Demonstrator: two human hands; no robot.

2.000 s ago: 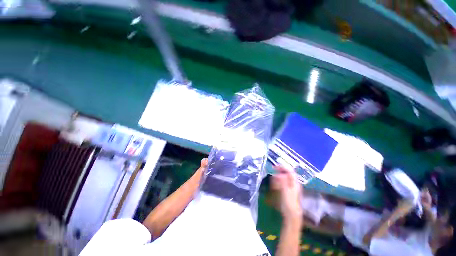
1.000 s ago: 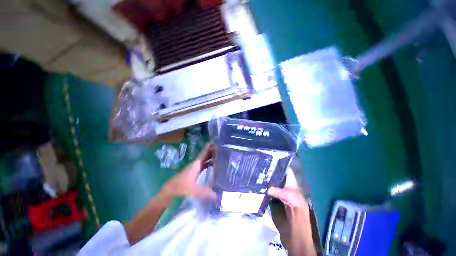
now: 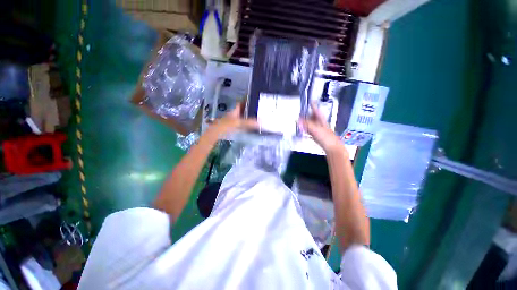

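A black retail box [image 3: 282,73] with a white label lies inside a clear shrink bag, whose loose end [image 3: 263,152] hangs towards me. My left hand [image 3: 229,123] holds its near left corner. My right hand [image 3: 315,127] holds its near right corner; its fingers are blurred. The box is over the bar sealer [image 3: 225,90], and its far end reaches the roller conveyor [image 3: 297,20]. The box hides most of the sealer plate.
The scrap film box [image 3: 173,85] stands left of the sealer. Blue-handled pliers [image 3: 211,25] lie beyond it. The control box [image 3: 365,110] is right of the sealer. The bag stack [image 3: 398,170] lies further right beside a metal arm [image 3: 476,174]. A red crate [image 3: 35,154] is far left.
The view has turned from the bench and blue-topped scale to the sealer. Both hands have carried the bagged box forward, from in front of the sealer to over it.
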